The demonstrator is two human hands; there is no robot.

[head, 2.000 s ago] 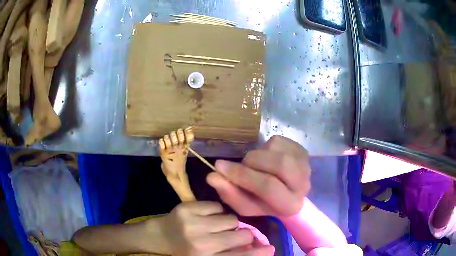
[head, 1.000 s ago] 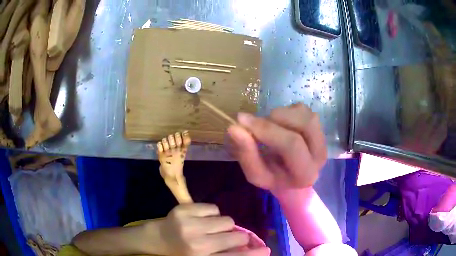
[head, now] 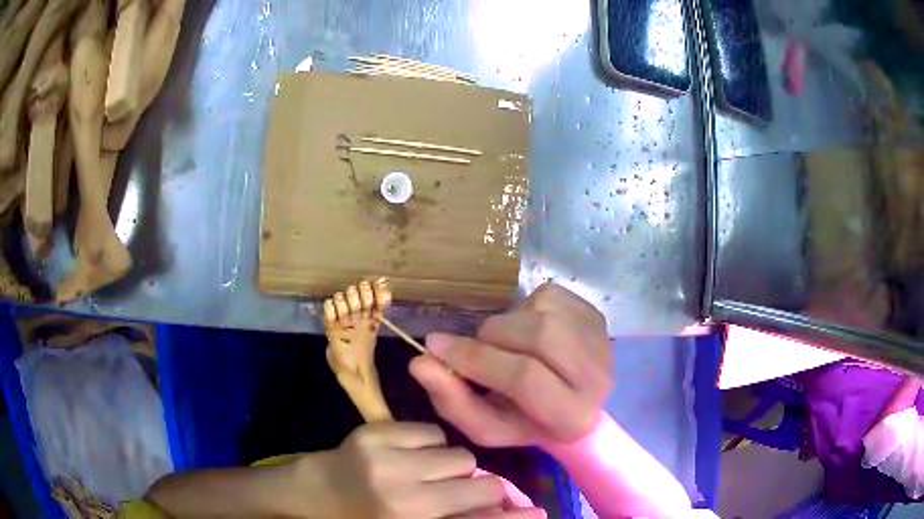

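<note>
My left hand (head: 410,471) is closed around the shank of a tan model leg (head: 353,350), its carved toes pointing away at the bench edge. Small dark marks show on top of the foot; no strap can be made out. My right hand (head: 522,370) holds a thin pale toothpick (head: 402,334) like a pen, its tip at the side of the foot near the end toe. A small white round cup (head: 397,187) sits on the stained cardboard pad (head: 314,228), with two toothpicks (head: 417,150) lying behind it.
More toothpicks (head: 410,69) lie at the pad's far edge. Tan legs (head: 91,152) are piled at left. A black smartphone (head: 644,43) lies at the far right, beside a reflective panel (head: 775,213). Blue bins (head: 187,405) stand below the bench edge. A person's purple clothing (head: 843,411) shows at lower right.
My right hand has moved with the toothpick from over the cardboard, near the cup, back down to the foot. My left hand still holds the leg in about the same place.
</note>
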